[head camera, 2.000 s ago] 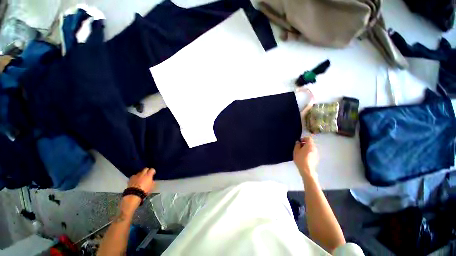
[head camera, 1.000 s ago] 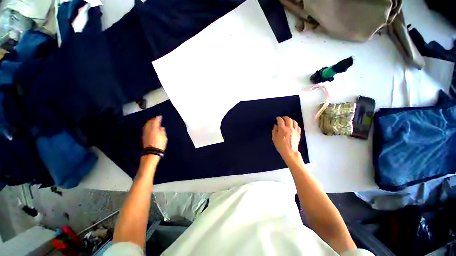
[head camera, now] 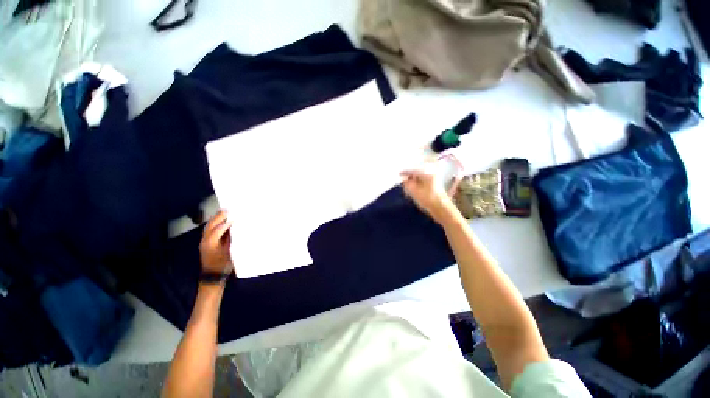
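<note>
The white paper pattern (head camera: 288,179) lies over a dark navy denim panel (head camera: 374,249), its curved notch facing the lower right. My left hand (head camera: 216,242) grips the pattern's left edge near its lower corner. My right hand (head camera: 424,190) holds the pattern's right edge between thumb and fingers. The pattern's far right part blends into the white table. The black and green marking tool (head camera: 453,135) lies beyond my right hand. The olive-gold block (head camera: 479,193) lies just right of my right hand, with a pale-pink cord beside it.
A dark phone-like rectangle (head camera: 516,186) touches the block. A folded blue denim pile (head camera: 615,206) lies on the right. Long navy denim lengths (head camera: 101,186) cover the left. A beige garment heap (head camera: 459,39) is at the far side. A black looped shape (head camera: 173,14) lies far left.
Both hands have moved from the navy panel to the pattern and taken hold of its edges. The pattern has shifted towards me and left, covering more of the panel. The camera view has also shifted.
</note>
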